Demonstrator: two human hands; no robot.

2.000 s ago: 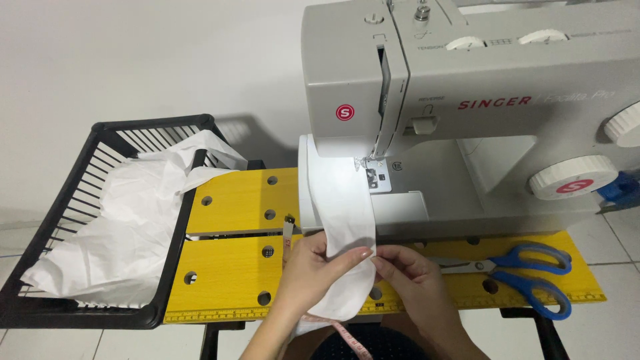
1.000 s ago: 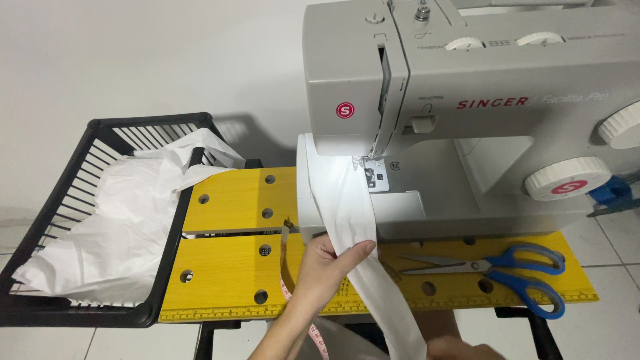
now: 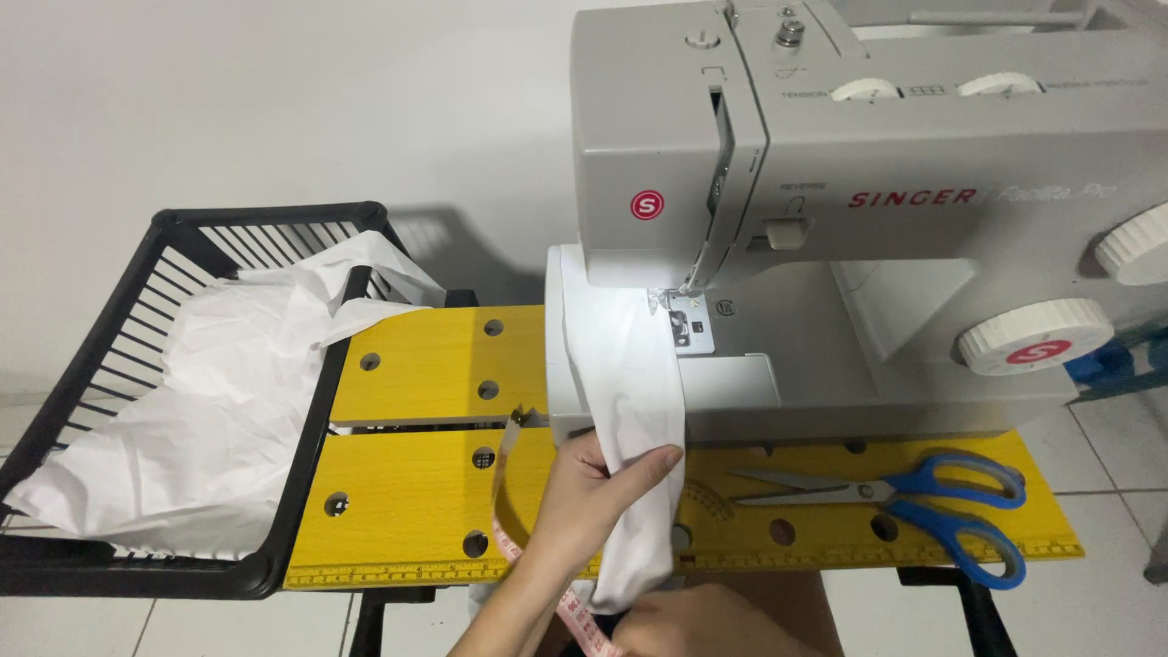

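Note:
A folded strip of white fabric (image 3: 639,392) runs from under the presser foot of the grey Singer sewing machine (image 3: 821,146) down toward the front edge of the yellow workbench top. My left hand (image 3: 598,493) grips the strip just in front of the machine bed, thumb on top. Low in the view is my right hand (image 3: 680,625), near the strip's lower end; its fingers are mostly hidden, so its hold cannot be made out. A pink and white tape measure (image 3: 505,538) hangs past my left wrist.
Blue-handled scissors (image 3: 876,493) lie partly open on the yellow board (image 3: 411,474), right of the strip. At the left stands a black plastic basket (image 3: 310,456) holding crumpled white fabric (image 3: 237,365), a corner of which hangs over its rim onto the board.
Two seconds ago both hands were together on the strip by the board's front part. My right hand has since moved down, away from my left. My left hand still grips the strip.

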